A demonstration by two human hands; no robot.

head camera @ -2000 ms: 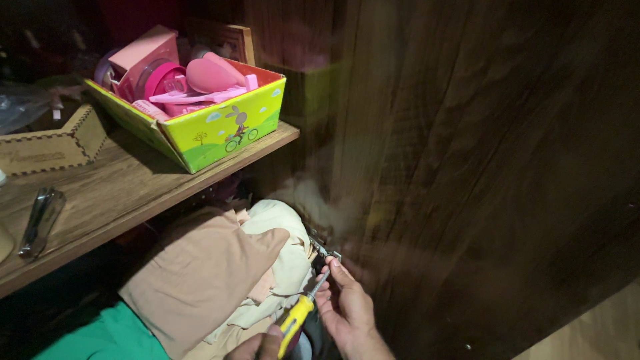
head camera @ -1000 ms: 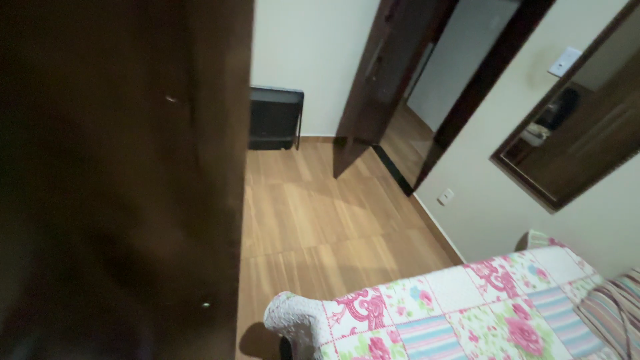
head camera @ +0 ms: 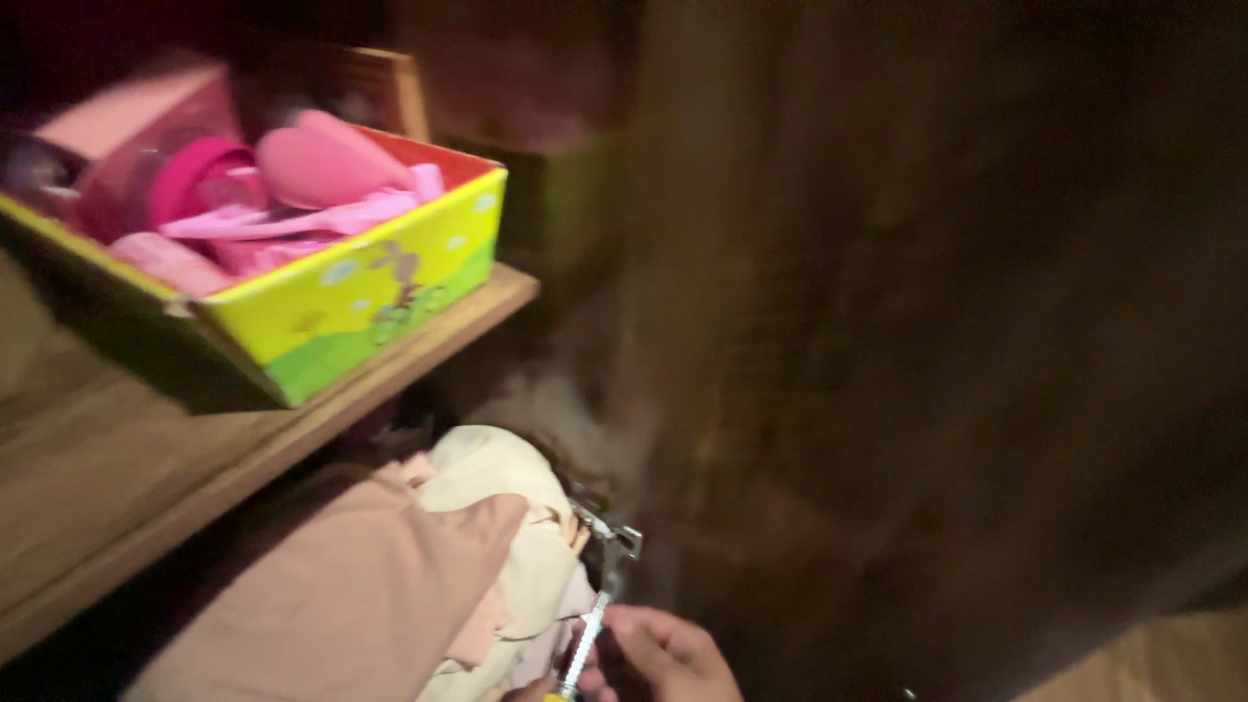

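A screwdriver, with a metal shaft and a bit of yellow handle showing, points up toward a metal hinge on the dark wooden door panel. My left hand is at the bottom edge, mostly out of frame, closed on the yellow handle. Just right of the shaft is my right hand, its fingers bent and touching or very near the metal; blur hides whether it grips anything. Folded beige cloth and cream cloth lie to the left of the hinge.
A wooden shelf juts in above the cloths. On it stands a yellow and green box of pink items, including a hairbrush-like piece. The dark wooden panel fills the right side, with wood-look floor at lower right.
The view swung away to the room with the bed and doorway, then came back to the shelf and hinge. Both hands are again near the hinge with the screwdriver, as in the oldest frame.
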